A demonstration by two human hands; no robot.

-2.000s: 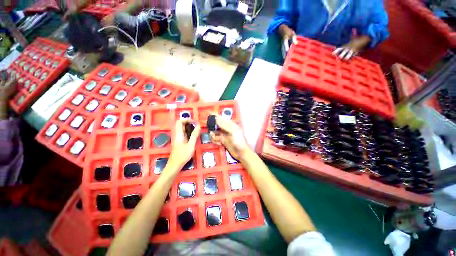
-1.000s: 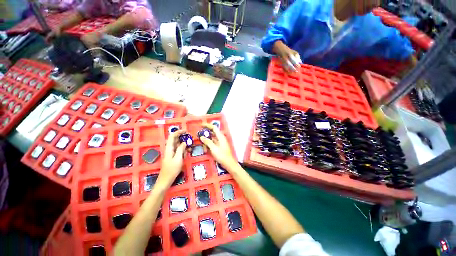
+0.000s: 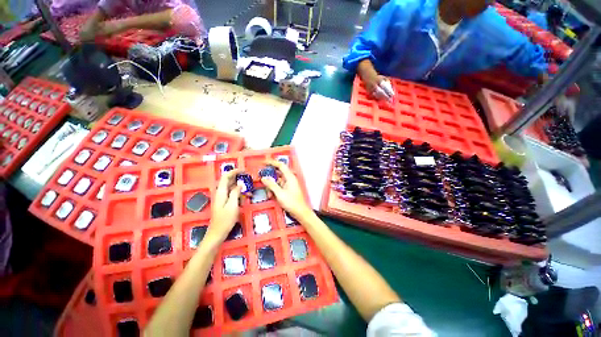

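Note:
My left hand (image 3: 227, 201) holds a small dark watch body (image 3: 244, 183) between thumb and fingers. My right hand (image 3: 286, 191) holds a second watch body (image 3: 268, 173) just to its right. Both hands are above the upper part of a red pocketed tray (image 3: 184, 174). Most pockets hold watch bodies, many with a glossy black or grey face up; a few in the top row show pale backs. Several pockets in the upper left part are bare. My forearms hide some pockets.
A second red tray (image 3: 55, 181) with pale-backed pieces lies partly under the first. At right, a red tray (image 3: 422, 238) holds rows of black pieces. Beyond it, a person in blue touches a red pocketed tray (image 3: 422, 115). A white sheet (image 3: 319, 131) and black fan (image 3: 92, 72) also show.
Since two seconds ago, both held pieces have turned so small marks or round centres show upward. The view has shifted, and the far red tray has been lowered behind the black pieces.

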